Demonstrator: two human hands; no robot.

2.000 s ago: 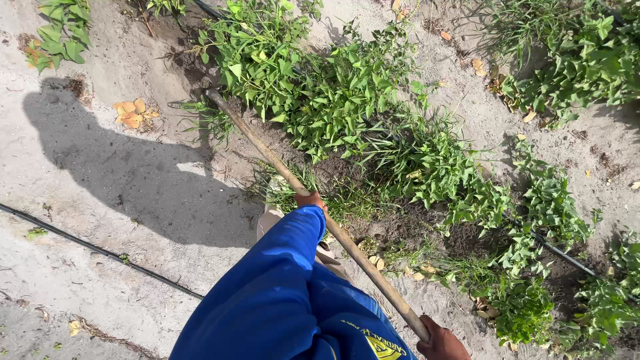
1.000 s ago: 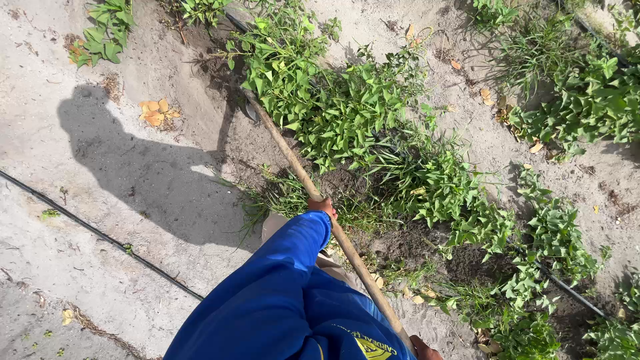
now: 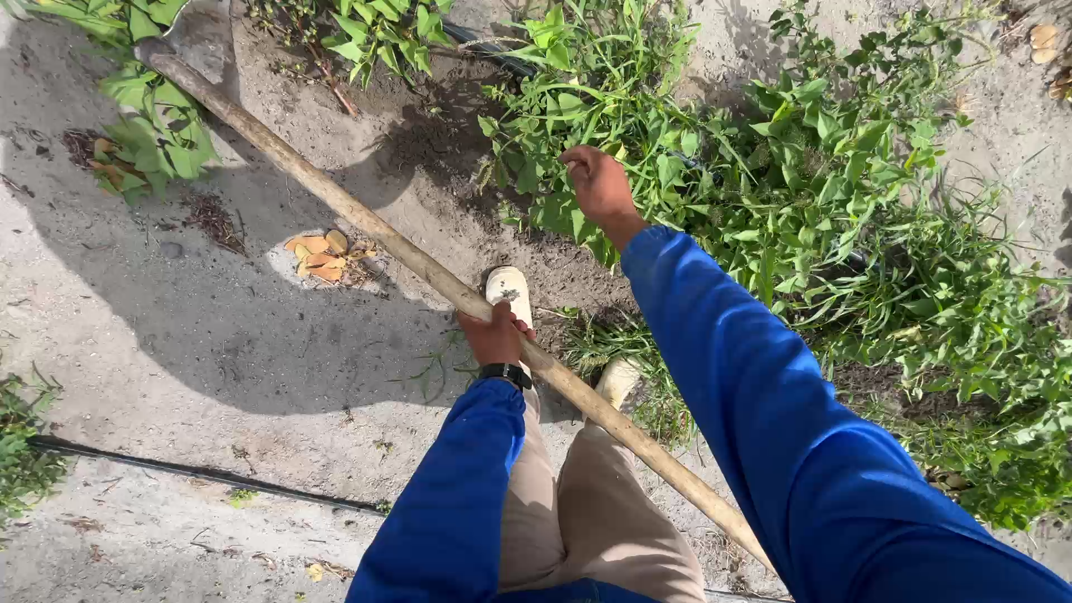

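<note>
My left hand (image 3: 494, 335), with a black watch at the wrist, grips a long wooden handle (image 3: 377, 226) about midway along it. The handle slants from the upper left to the lower right, across my legs. At its upper left end a metal blade (image 3: 201, 38), seemingly a hoe's, lies partly out of the frame near broad green leaves. My right hand (image 3: 601, 186) is off the handle, held over the left edge of the leafy green plants (image 3: 670, 167). Its fingers are curled, and whether anything is between them cannot be made out.
A black irrigation hose (image 3: 209, 473) runs over the sandy soil at the lower left. Dry orange leaves (image 3: 322, 255) lie left of my light boot (image 3: 508, 289). More dark hose (image 3: 486, 48) shows among the plants at the top. My shadow covers the sand at left.
My right hand has let go of the handle's lower part and is now over the plants. The view has shifted, now showing my boots and trousers.
</note>
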